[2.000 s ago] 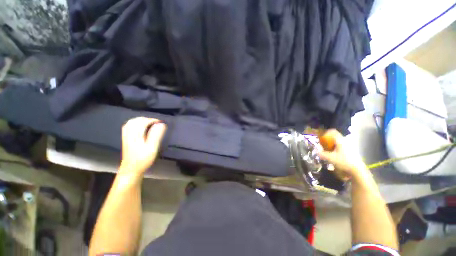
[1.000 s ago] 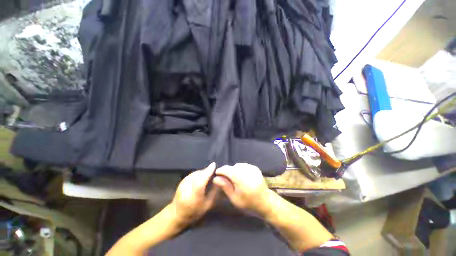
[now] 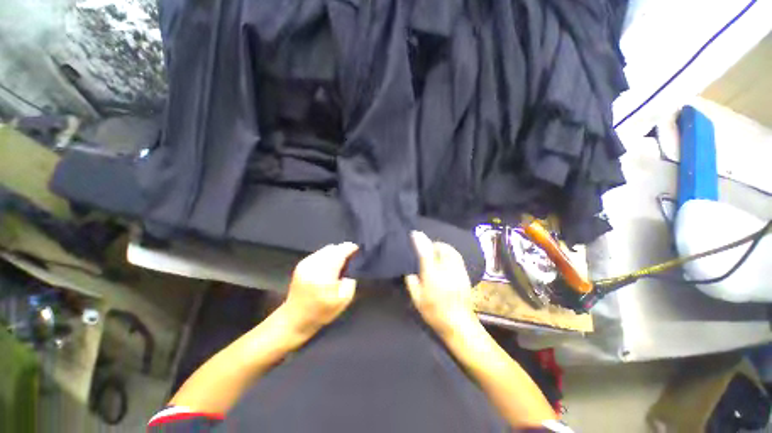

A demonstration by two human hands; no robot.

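A dark navy garment piece (image 3: pixel 380 203) hangs from the heap over the narrow dark pressing board (image 3: pixel 283 221). My left hand (image 3: pixel 320 286) grips the left side of its near end, and my right hand (image 3: pixel 436 279) grips the right side. The cloth is spread between my hands at the board's near edge. The steam iron (image 3: pixel 532 264), with a shiny metal body and orange handle, stands on the tan iron rest (image 3: pixel 537 310) at the board's right end. Neither hand touches it.
A large dark garment pile (image 3: pixel 491 101) lies behind the board. A yellow hose (image 3: pixel 669 265) runs right from the iron. At right are a white padded shape (image 3: pixel 719 245) and a blue bar (image 3: pixel 697 156). Mottled silver sheeting (image 3: pixel 127 51) is at upper left. A cardboard box (image 3: pixel 690 399) is at lower right.
The iron was in my right hand and is now on the rest. Both hands came together on the cloth end, then moved apart, spreading it. The flat piece on the board no longer shows there.
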